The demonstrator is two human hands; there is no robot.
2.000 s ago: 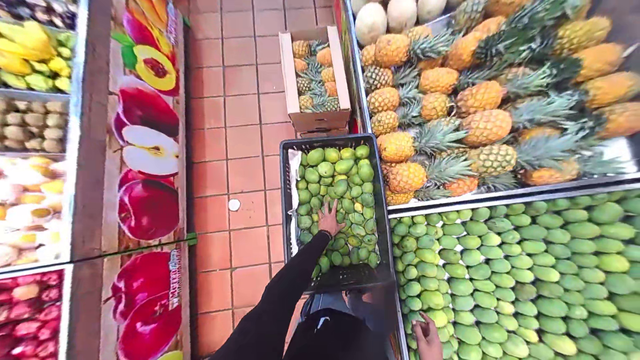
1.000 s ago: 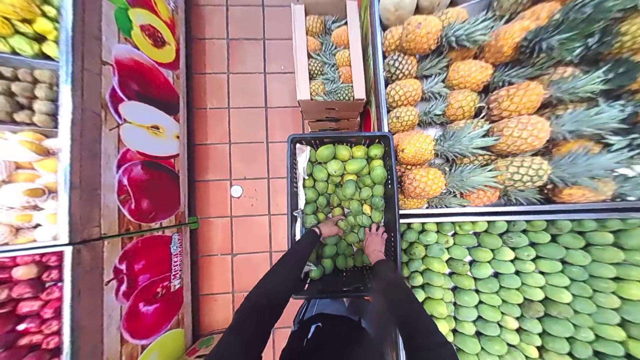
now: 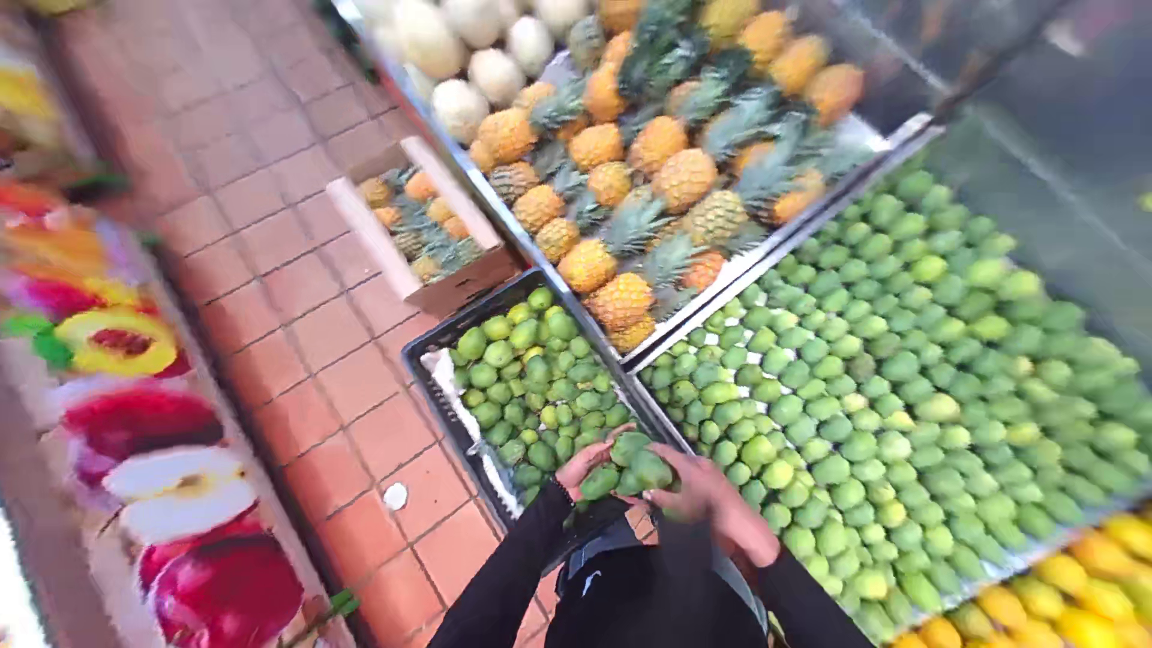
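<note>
My left hand (image 3: 585, 468) and my right hand (image 3: 706, 495) together hold several green mangoes (image 3: 634, 463) between them, over the near end of a black plastic crate. The crate (image 3: 432, 337) is filled with more green mangoes and has a pale liner along its left side. A dark band circles my left wrist. To the right of the crate, rows of green mangoes (image 3: 846, 396) lie on a sloping display, close to my right hand.
A cardboard box (image 3: 463, 279) of pineapples stands beyond the crate. Pineapples (image 3: 684, 180) and pale melons (image 3: 459, 108) fill the bin ahead, behind a metal divider (image 3: 783, 247). Yellow-orange fruit (image 3: 1062, 585) lies lower right. A fruit-printed panel (image 3: 180, 486) borders the tiled floor (image 3: 315, 360) at left.
Both hands, among the crate's mangoes one second ago, now hold several mangoes together nearer my body. Two seconds ago my right hand was at the display's edge. The view has turned strongly.
</note>
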